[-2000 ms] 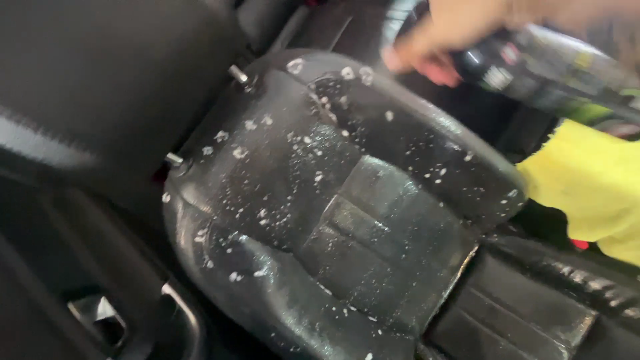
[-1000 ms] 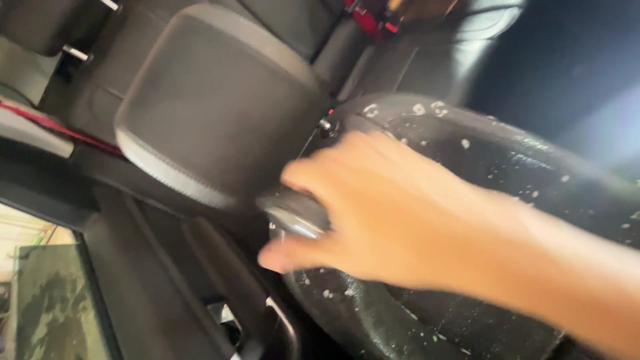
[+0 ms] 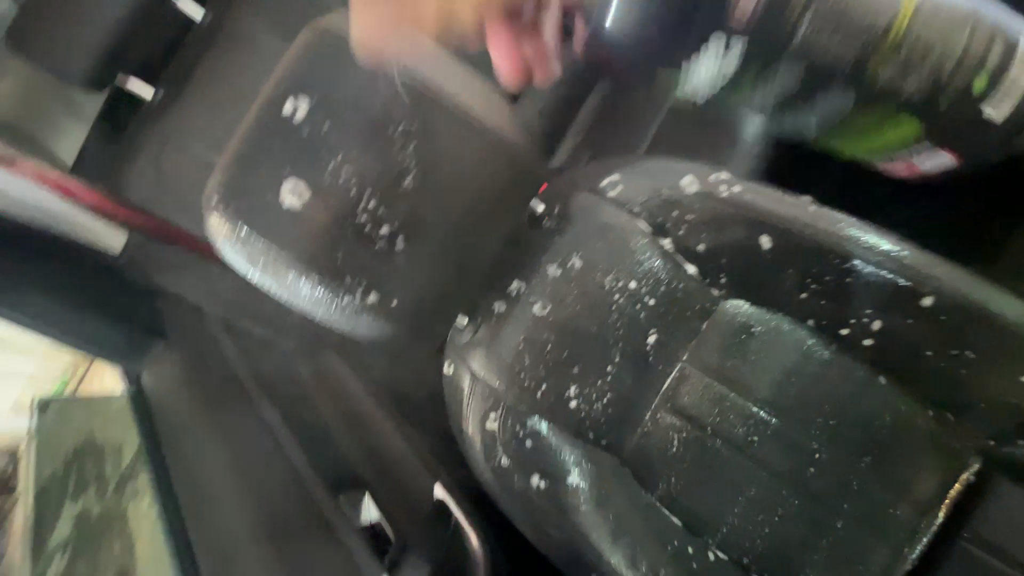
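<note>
My right hand (image 3: 472, 36), blurred and partly cut off by the top edge, is closed around the trigger end of a dark spray bottle (image 3: 800, 72). The bottle lies across the upper right and bears a printed label. Below it is a black leather car seat backrest (image 3: 592, 320), dotted with white droplets and foam spots. Its black headrest (image 3: 360, 176), to the left under my hand, also carries white spots. Short metal posts (image 3: 538, 206) show between headrest and backrest. My left hand is not in view.
A door panel with a chrome handle (image 3: 460, 512) runs along the lower left, beside a window opening (image 3: 88, 480). Other dark seat parts with bright metal posts (image 3: 136, 86) stand at the upper left. A red strip (image 3: 104, 200) crosses the left side.
My right hand has moved from over the seat to above the headrest. White spots now show on the headrest, where none showed a second ago. The yellow cloth seen earlier is out of view.
</note>
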